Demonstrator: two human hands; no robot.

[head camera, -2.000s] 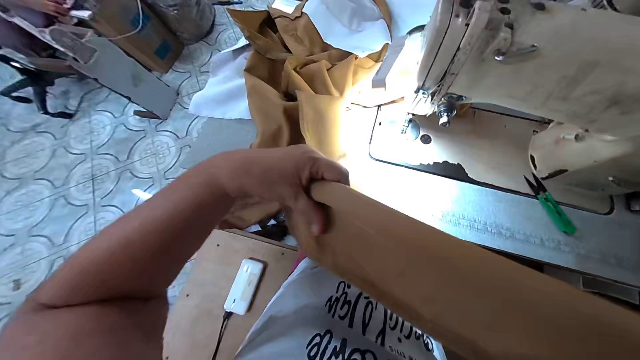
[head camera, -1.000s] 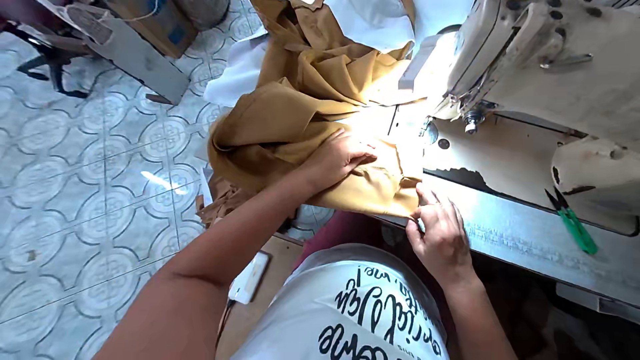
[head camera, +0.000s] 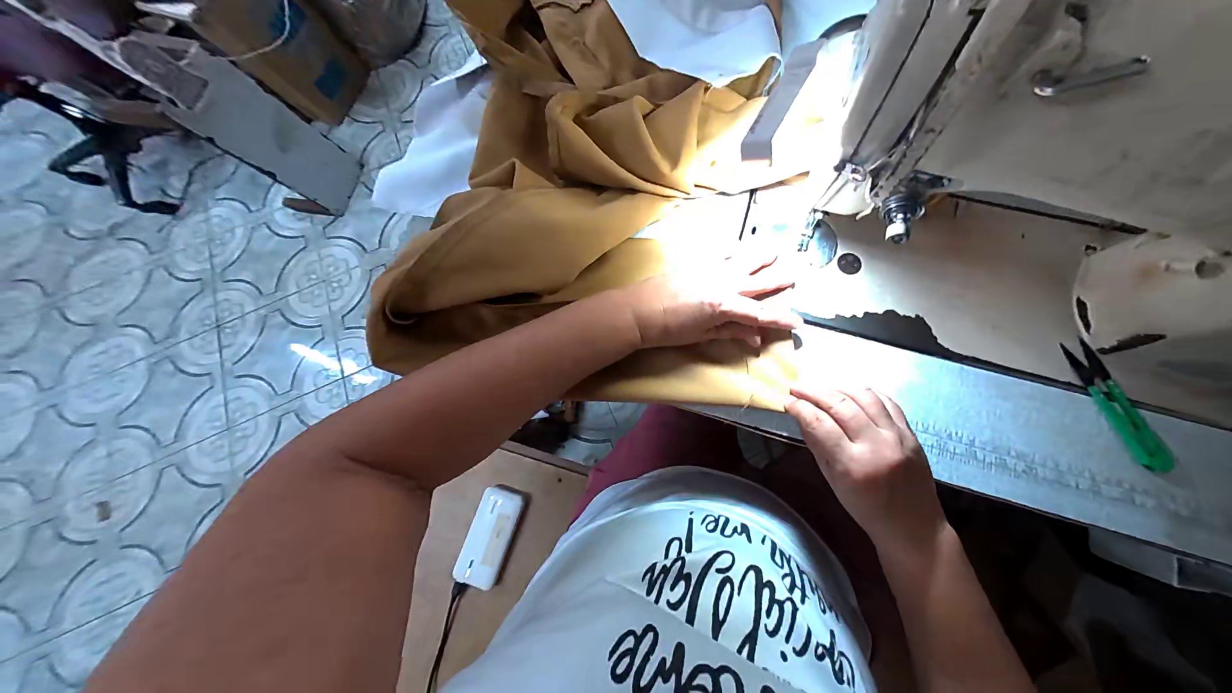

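Note:
Mustard-brown fabric (head camera: pixel 539 241) lies bunched and folded over the left part of the sewing table (head camera: pixel 1001 423), below the presser foot of a sewing machine (head camera: pixel 1049 125). My left hand (head camera: pixel 712 303) rests on the fabric near its right end, fingers spread toward the machine; glare washes out part of it. At the table's front edge, my right hand (head camera: pixel 852 433) pinches the near right corner of the fabric between thumb and fingers. Green-handled thread snips (head camera: pixel 1121 409) lie on the table to the right, apart from both hands.
A white power bank (head camera: pixel 489 537) with a cable lies on a wooden surface (head camera: pixel 549 472) beside my lap. White fabric (head camera: pixel 433 144) hangs behind the brown cloth. On the tiled floor (head camera: pixel 221 289), a cardboard box (head camera: pixel 289 48) and a pale panel (head camera: pixel 265 130) stand at the upper left.
Two seconds ago my left hand gripped a long brown fabric strip raised across the view; now the cloth lies on the table. Since one second ago, both hands have stayed in about the same places.

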